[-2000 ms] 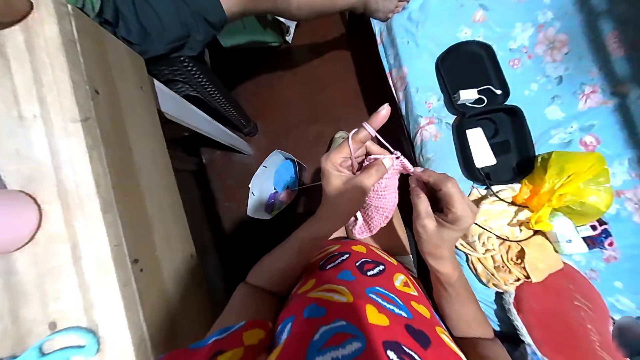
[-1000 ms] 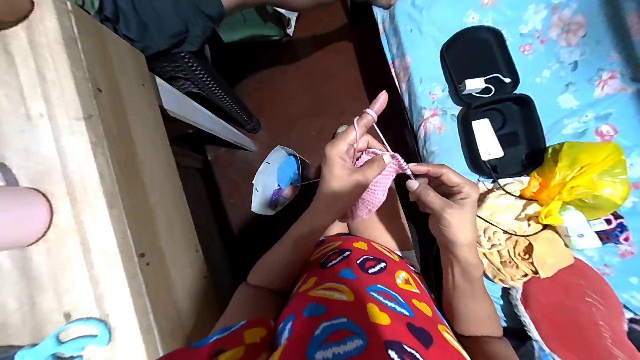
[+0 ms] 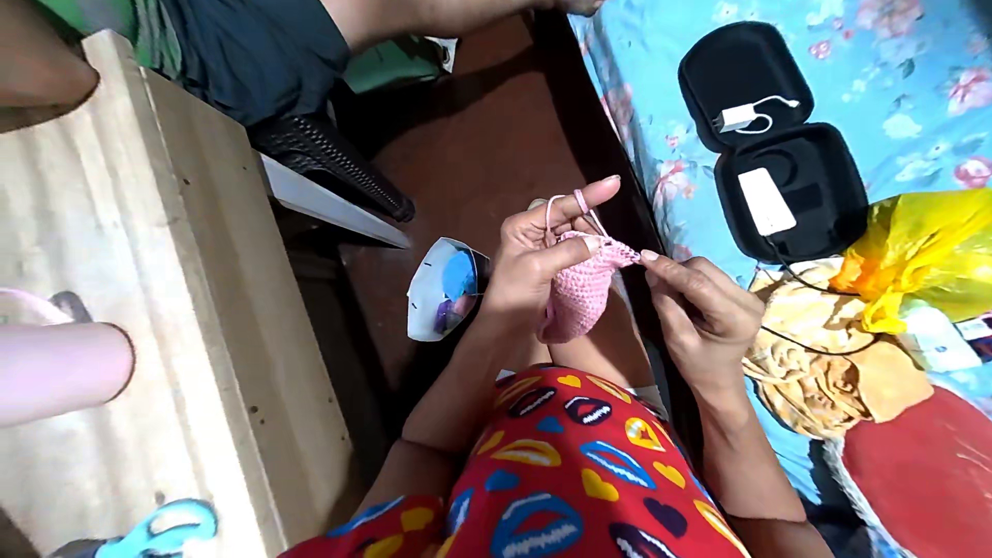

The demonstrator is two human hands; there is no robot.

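Observation:
My left hand holds a piece of pink crochet work between thumb and fingers, above my lap. Pink yarn loops around its raised index finger and runs down to the top edge of the piece. At the right corner of the work, the fingertips of my right hand pinch together, with the work's stretched tip against them. Any hook in that hand is mostly hidden by the fingers. A white container with blue and purple contents stands low, left of my left forearm.
Left is a wooden table with a pink cylinder and blue-handled scissors. Another person's leg crosses the top. On the floral-covered bed lie an open black case, a yellow plastic bag, beige cloth and a red item.
The raised left index finger has tilted further to the right, with yarn still looped on it. Both hands remain at the pink work.

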